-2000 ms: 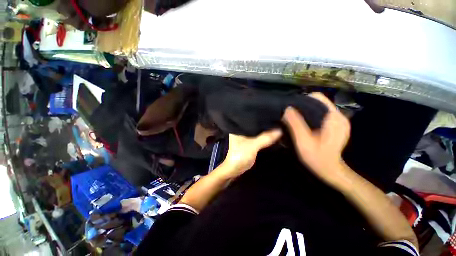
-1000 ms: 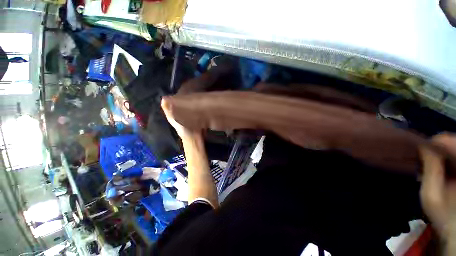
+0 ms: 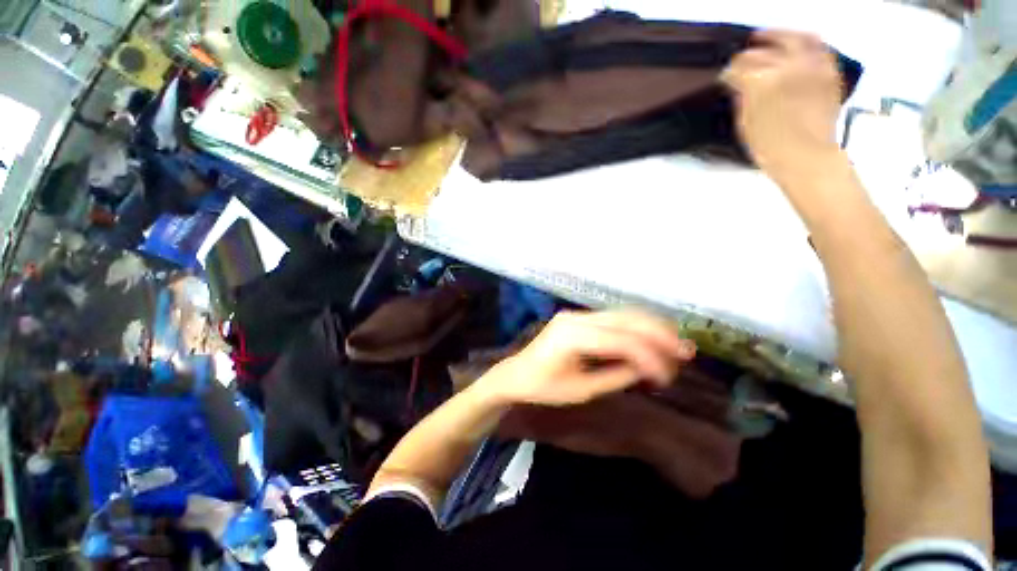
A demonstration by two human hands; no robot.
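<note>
My right hand (image 3: 787,98) is on the right end of a brown-and-black garment piece (image 3: 625,95) that lies stretched across the white table; its fingers are hidden and blurred, so its grip is unclear. My left hand (image 3: 597,355) is over my lap at the table's front edge, fingers loosely bent, blurred, with nothing seen in it. Below it, a brown garment piece (image 3: 636,433) lies on the lap. A red tie (image 3: 346,84) loops over the brown bundle (image 3: 399,84) at the table's upper left.
White table (image 3: 658,223) with a worn front edge. A pale machine with a green wheel (image 3: 268,34) stands upper left, another pale machine part (image 3: 968,112) at right. Brown-black pieces (image 3: 407,326) hang left of the lap. A blue crate (image 3: 156,452) is lower left.
The brown piece stretched between both hands is no longer held up. My right hand has moved up over the table, onto a brown-and-black piece. My left hand has moved right, above the lap. The view has shifted.
</note>
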